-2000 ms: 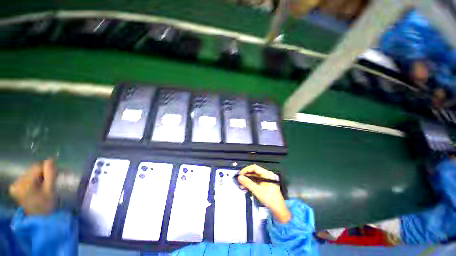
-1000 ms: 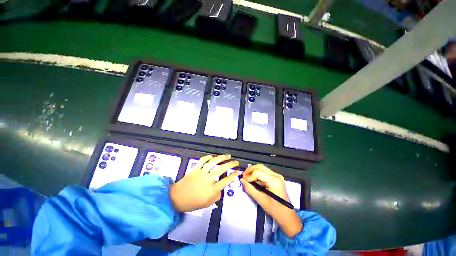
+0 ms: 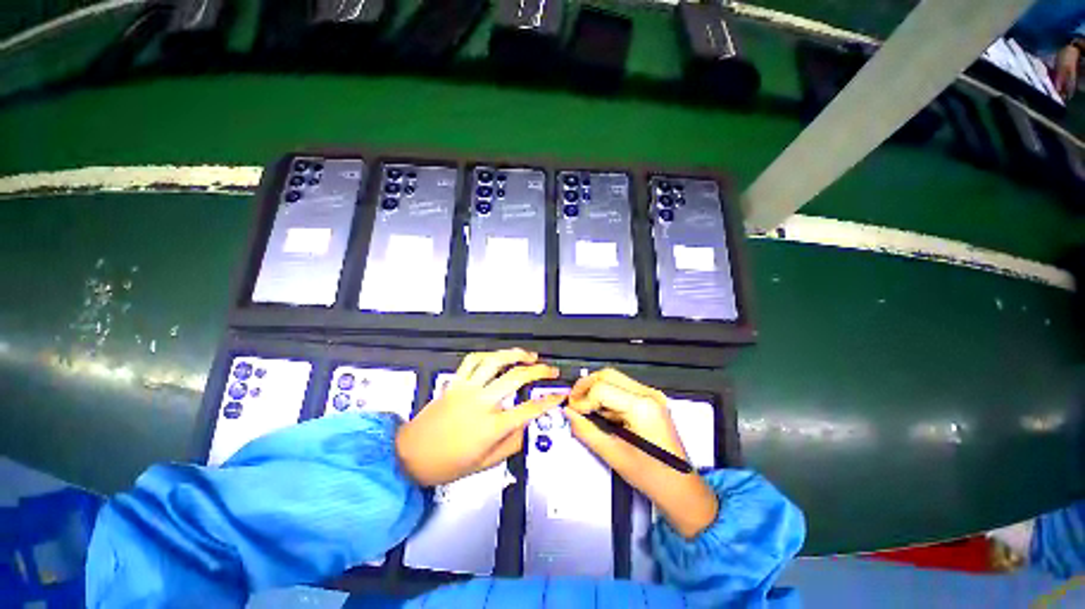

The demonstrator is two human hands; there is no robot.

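Several smartphones lie back up in the pockets of the near black tray. My right hand holds a thin black stick, its working end hidden by the fingers, at the camera lenses of the fourth phone. My left hand lies palm down over the third phone, its fingertips reaching the top of the fourth phone beside my right fingertips. Whether the left fingers pinch anything tiny cannot be seen. My sleeves hide the lower parts of the first phones.
A second black tray behind holds phones with white labels. A pale post rises at right. Black holders stand on the green belt. White specks lie on the bench at left. Another person's hand shows top right.
Two seconds ago my left hand was at the far left; it then came over the near tray beside my right hand. Since one second ago both hands keep nearly the same pose; the view has shifted slightly.
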